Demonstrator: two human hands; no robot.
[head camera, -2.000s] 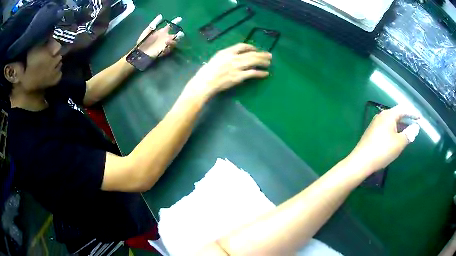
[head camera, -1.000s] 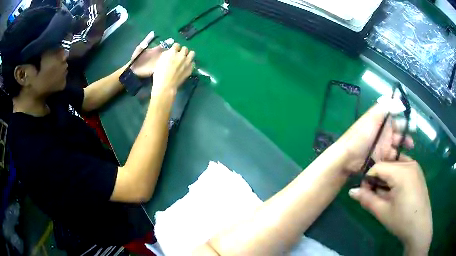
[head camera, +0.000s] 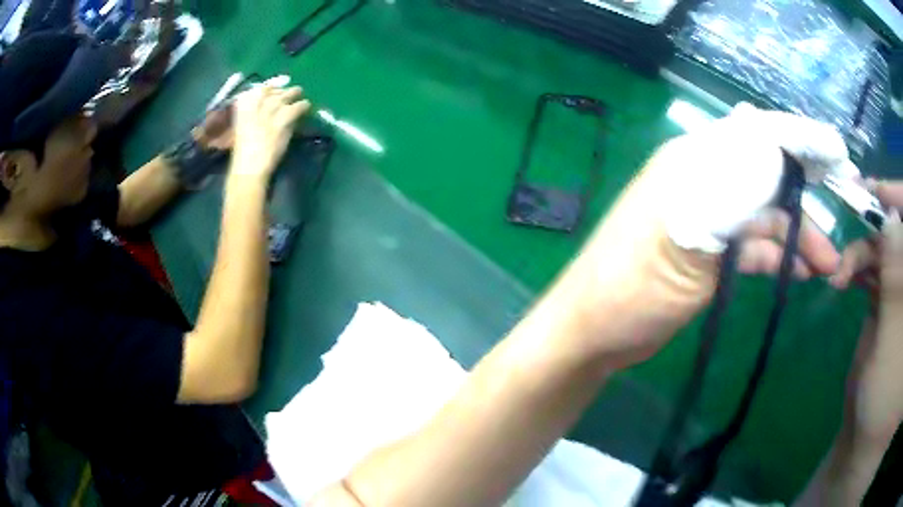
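Observation:
My left hand (head camera: 693, 213), with white covers on its fingers and thumb, holds a black phone middle frame (head camera: 770, 327) upright in the air, close to the camera. The frame's rails run down to its wider end near the bottom edge of the view. My right hand (head camera: 876, 259) is at the right edge, partly cut off and blurred. Its fingers are at a slim tool with a bright shaft and dark part (head camera: 859, 201), probably the trimming knife, beside my left fingertips.
A waiting frame (head camera: 556, 163) lies on the green mat (head camera: 446, 129). White foam (head camera: 361, 396) lies along the near edge. A co-worker (head camera: 109, 327) at left handles frames. Black trays (head camera: 584, 38) and clear plastic film (head camera: 772, 59) are at the far side.
My left hand has raised the frame closer to the camera. My right hand has moved from the frame's lower end to the right edge, at the tool. The view has shifted right.

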